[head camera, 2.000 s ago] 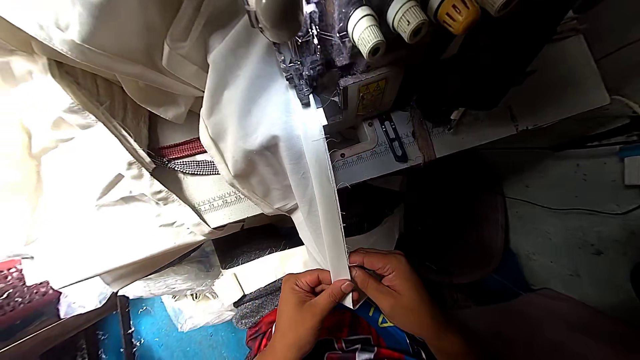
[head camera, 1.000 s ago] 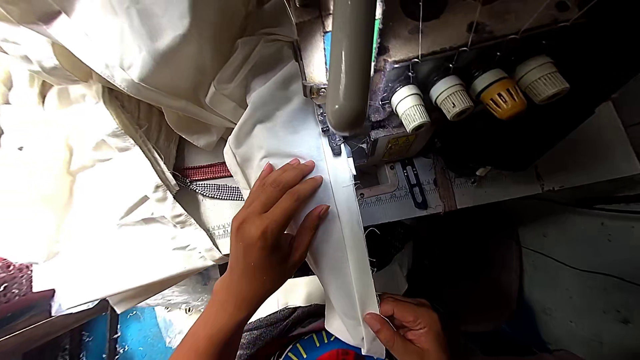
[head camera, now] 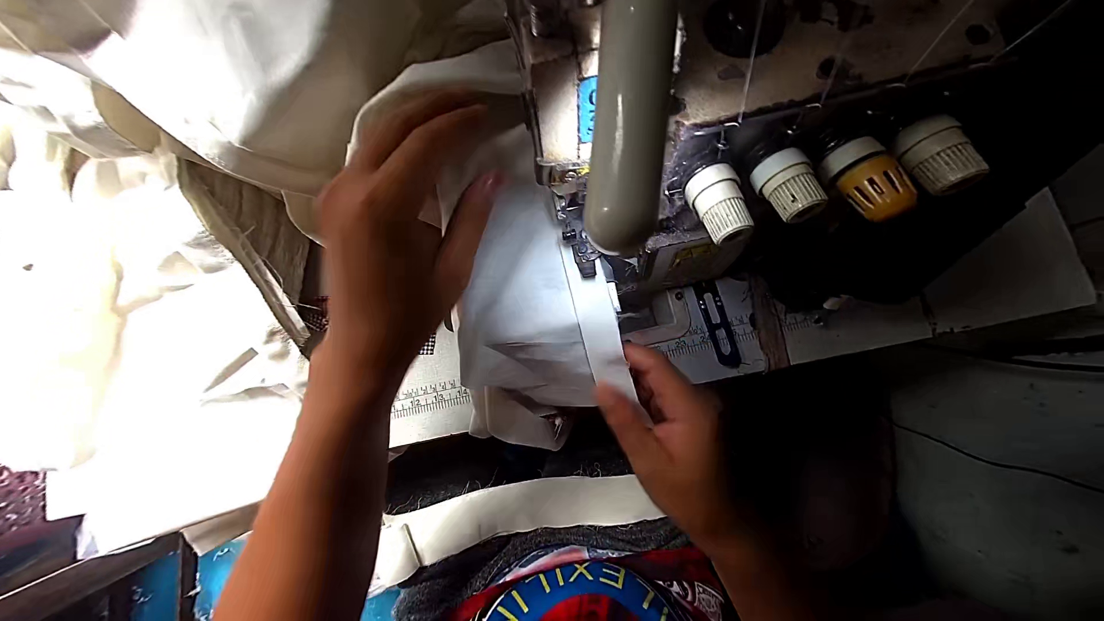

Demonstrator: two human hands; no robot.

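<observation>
White fabric [head camera: 526,302] lies on the bed of a sewing machine [head camera: 561,103], its folded edge strip [head camera: 597,332] running under the presser foot [head camera: 582,250]. My right hand [head camera: 668,431] pinches the near end of that strip between thumb and fingers, in front of the foot. My left hand [head camera: 397,216] is left of the foot, over the fabric, blurred, with fingers spread and thumb apart from them. Whether its fingertips touch the cloth cannot be told. The needle is hidden behind the machine's rounded grey arm [head camera: 630,129].
Piled white cloth [head camera: 172,345] covers the left side. Tension knobs [head camera: 793,185], several white and one orange, jut from the machine at the right. A printed ruler scale [head camera: 431,399] runs along the table edge. A pale fabric band [head camera: 526,509] lies across my lap.
My left hand has moved from the fabric strip's left side up past the presser foot. My right hand, still at the strip's near end, is now closer to the foot. Less strip shows in front.
</observation>
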